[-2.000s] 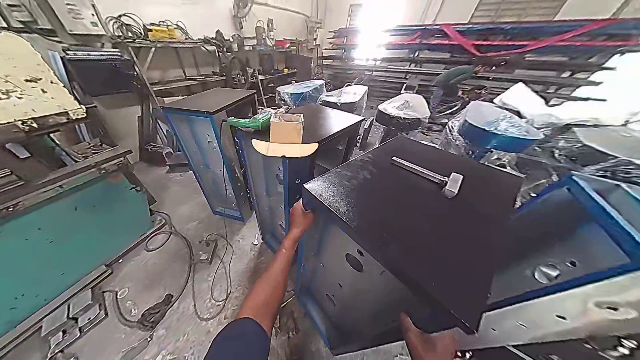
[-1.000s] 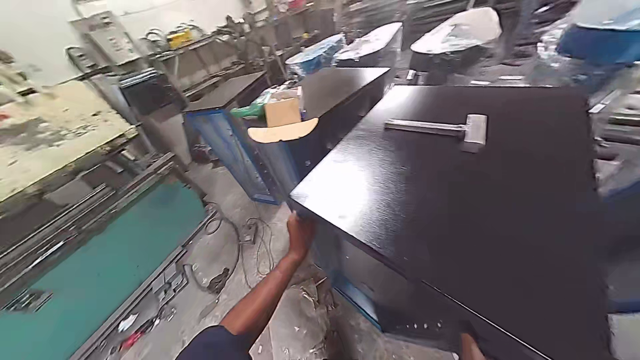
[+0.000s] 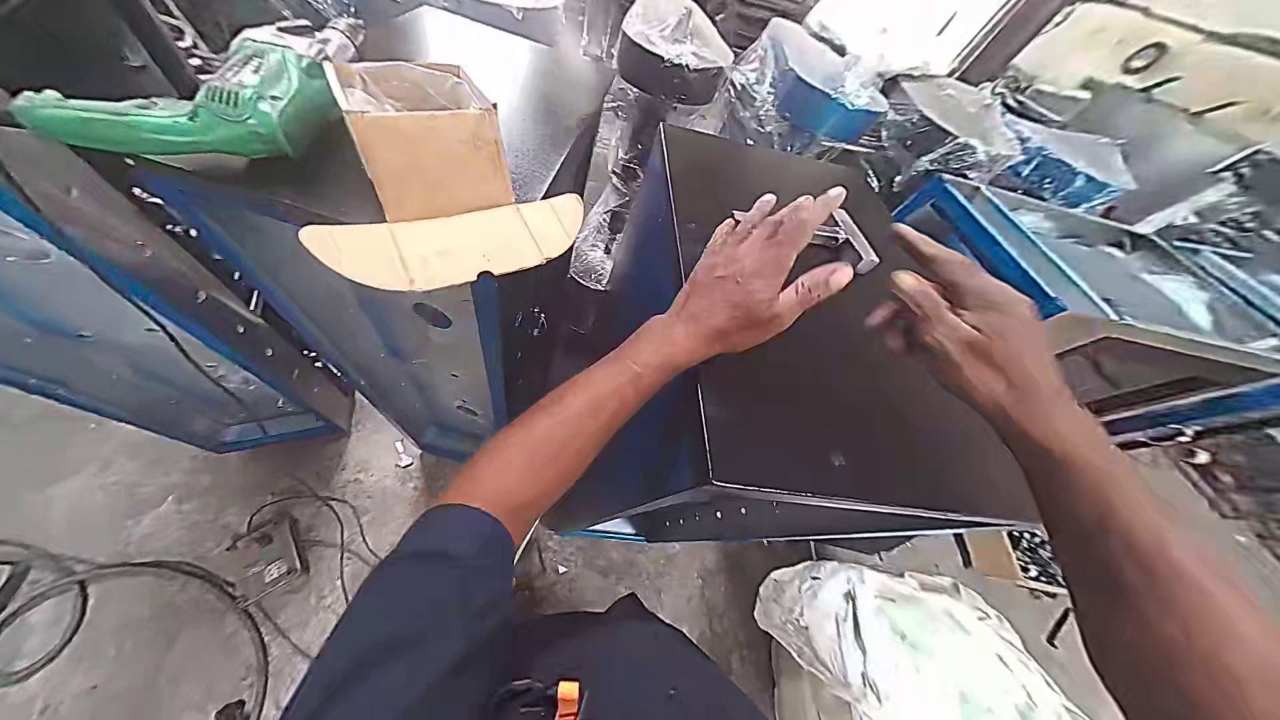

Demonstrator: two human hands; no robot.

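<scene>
A metal hammer lies on the black top of a metal cabinet, its handle partly hidden behind my left hand. That hand is spread over the top with its fingers apart and grips nothing; whether its palm rests on the surface I cannot tell. My right hand, somewhat blurred, is above the right edge of the top, just right of the hammer's head, with its fingers loosely bent and nothing visible in them.
To the left, a green power tool and an open cardboard box sit on another cabinet. Plastic-wrapped parts stand behind. A blue frame is at right, a plastic-wrapped bundle below, and cables on the floor.
Both hands have left the cabinet's edges and are now over its top, near the hammer. The cabinet is turned differently in view. The view has moved closer and tilts down.
</scene>
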